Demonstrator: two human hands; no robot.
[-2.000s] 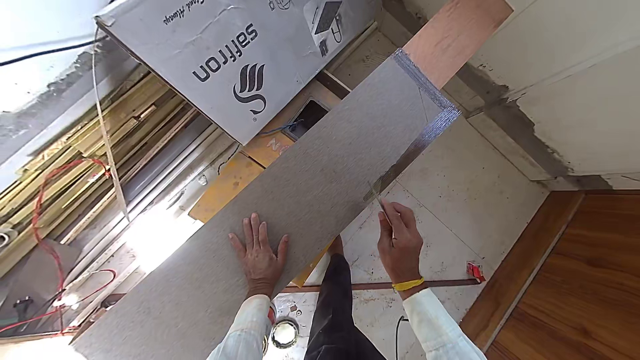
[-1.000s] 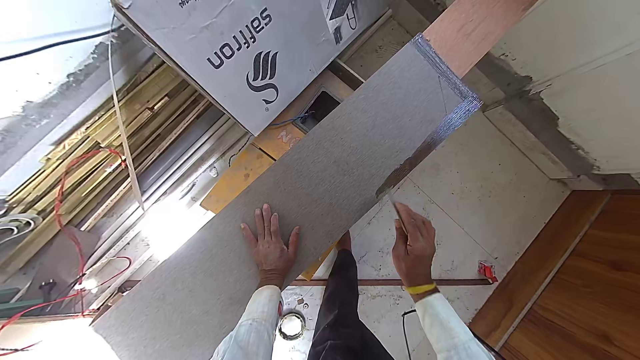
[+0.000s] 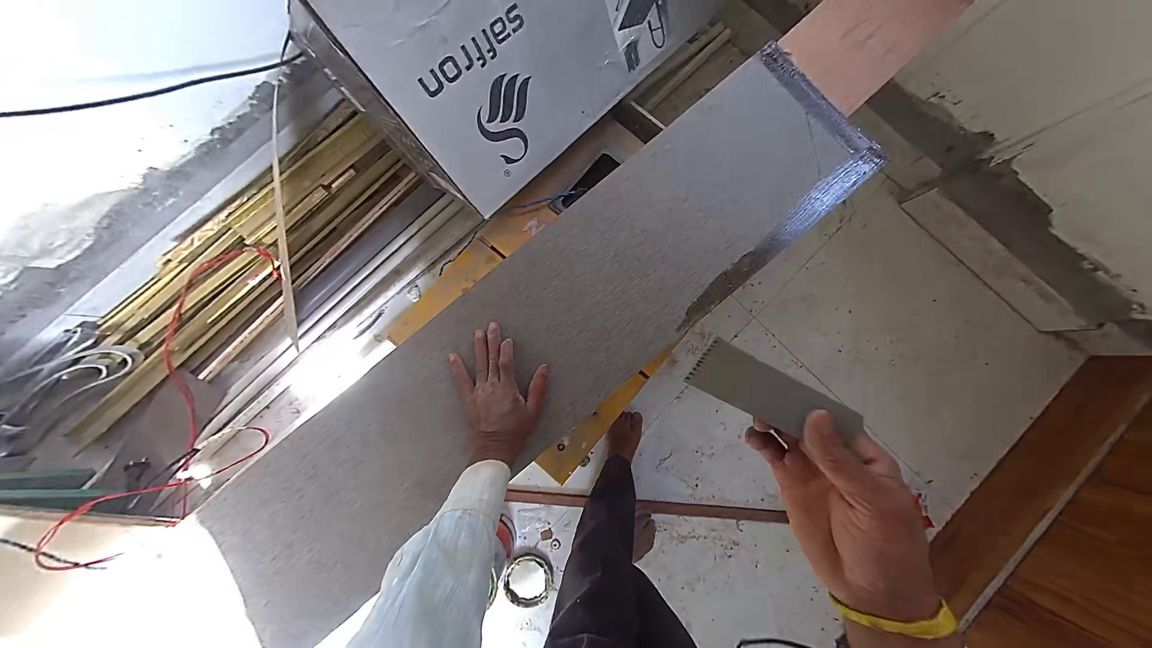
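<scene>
A long grey laminate sheet (image 3: 576,261) runs diagonally across the view. My left hand (image 3: 500,396) lies flat on it, fingers spread, holding nothing. My right hand (image 3: 846,504), with a yellow band at the wrist, grips a flat notched spreader (image 3: 769,387) between thumb and fingers, off the sheet's right edge; its toothed end points up and left. Glossy adhesive (image 3: 823,202) coats the sheet's far end and part of its right edge, turning thin and brownish (image 3: 720,292) nearer the spreader. A pinkish-brown board (image 3: 868,49) shows past the far end.
A large printed carton (image 3: 540,99) stands beyond the sheet. Wood strips (image 3: 261,225) and a red cable (image 3: 171,333) lie at the left. Yellow boards (image 3: 594,432) show beneath the sheet. An open round can (image 3: 528,579) stands near my feet. Wood-look panels (image 3: 1080,531) are at the lower right.
My right hand has moved away from the sheet's edge, and the spreader is turned so that its broad face shows. The dark adhesive strip along that edge reaches farther down. My left hand stays on the sheet.
</scene>
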